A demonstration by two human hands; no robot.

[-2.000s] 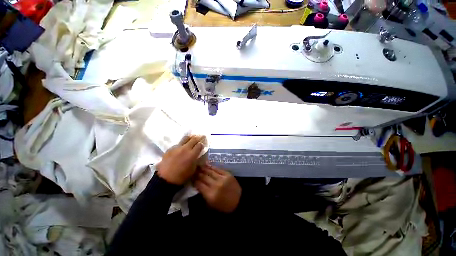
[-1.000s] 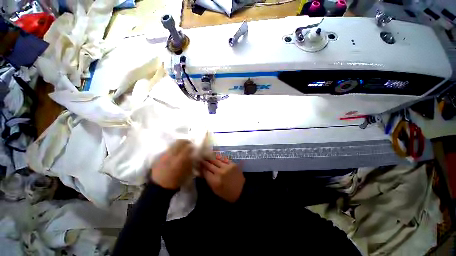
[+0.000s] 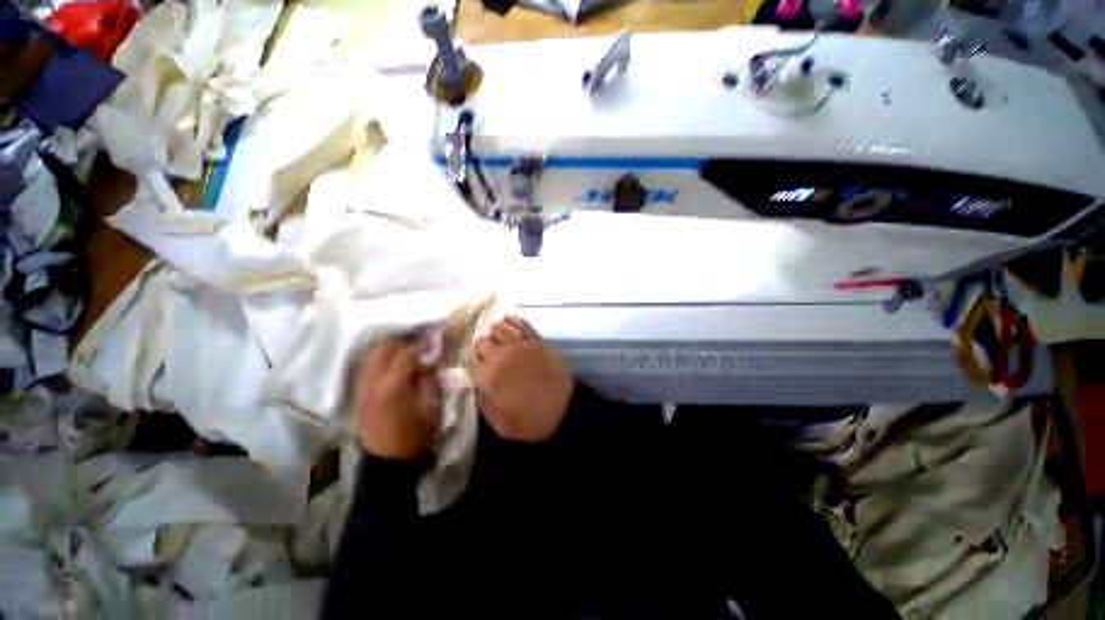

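Cream fabric [image 3: 279, 327] lies bunched on the table left of the needle area and hangs over the front edge. My left hand [image 3: 394, 394] is blurred and grips the fabric at the table's front edge. My right hand [image 3: 524, 375] is just to its right, fingertips closed on a beige edge of the same fabric. The hands are slightly apart, with a strip of cloth between them hanging down. The presser foot [image 3: 531, 235] of the white sewing machine [image 3: 776, 133] is beyond my fingertips; the cloth near it is overexposed.
Red and yellow scissors [image 3: 996, 339] lie at the right end of the machine, near a thin red item [image 3: 870, 285]. A beige cloth heap [image 3: 957, 509] is low at right. Pale cloth [image 3: 158, 521] is piled low at left. A grey ruler strip [image 3: 776, 369] edges the table.
My hands were close together and have moved apart. My right hand has moved up, and my left hand has shifted slightly left. The fabric edge between them has been turned, with a strip now hanging down.
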